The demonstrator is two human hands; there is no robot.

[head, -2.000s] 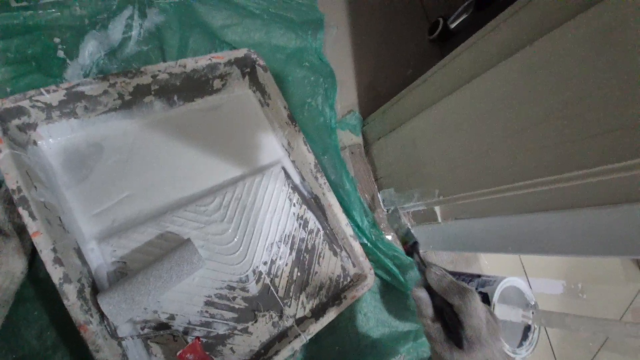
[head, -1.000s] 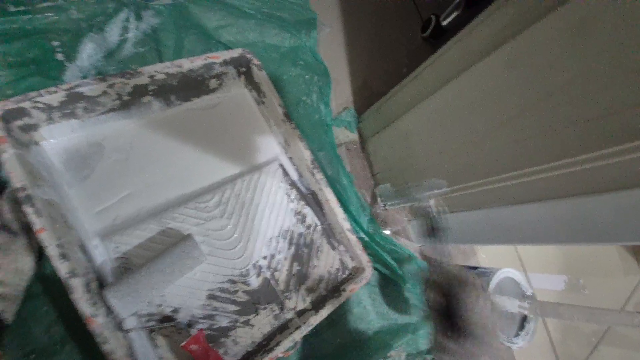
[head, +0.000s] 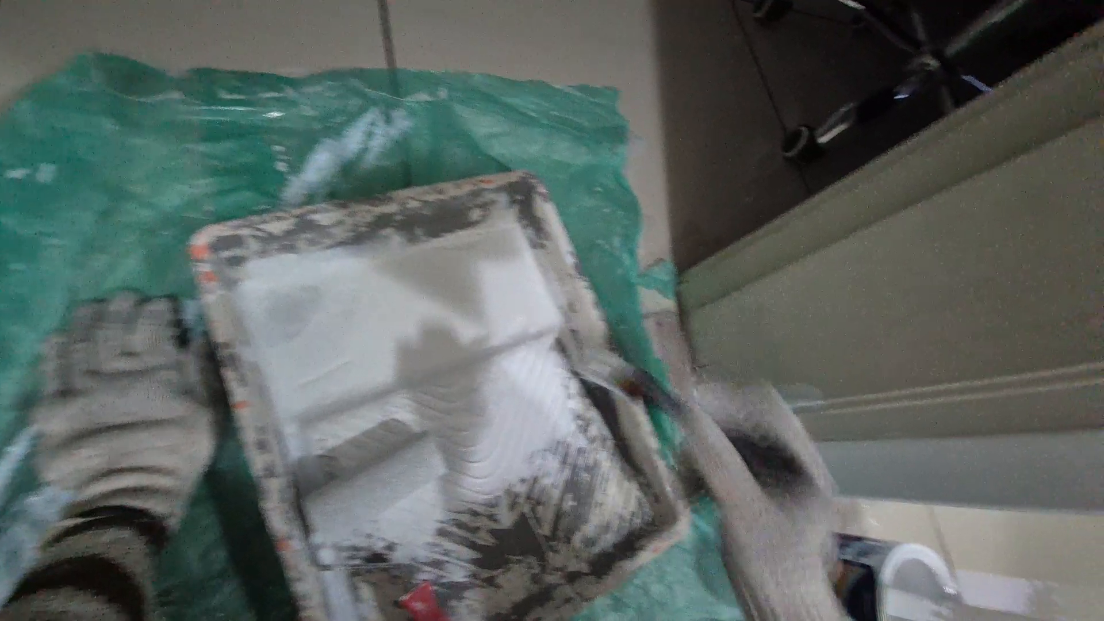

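My right hand [head: 759,466], in a light knit glove and blurred, grips a paintbrush [head: 634,377] whose bristles are at the right rim of the paint tray. The paint tray [head: 241,405] holds white paint [head: 345,319] in its well and wet streaks on its ribbed slope. A paint roller [head: 375,479] lies on that slope, with a red part [head: 423,601] near the bottom edge. My left hand [head: 125,405], gloved too, is beside the tray's left rim over the green sheet, palm side hidden. Whether it presses on the sheet I cannot tell.
A green plastic sheet [head: 552,129] lies under the tray on floor tiles. To the right stands a pale door or panel [head: 906,285], with a paint can [head: 918,578] below it. A wheeled chair base [head: 802,145] is at the upper right.
My right hand has brought the brush from the panel's lower edge leftward to the tray. My left hand, earlier only partly seen at the left edge, now shows fully. The view has shifted.
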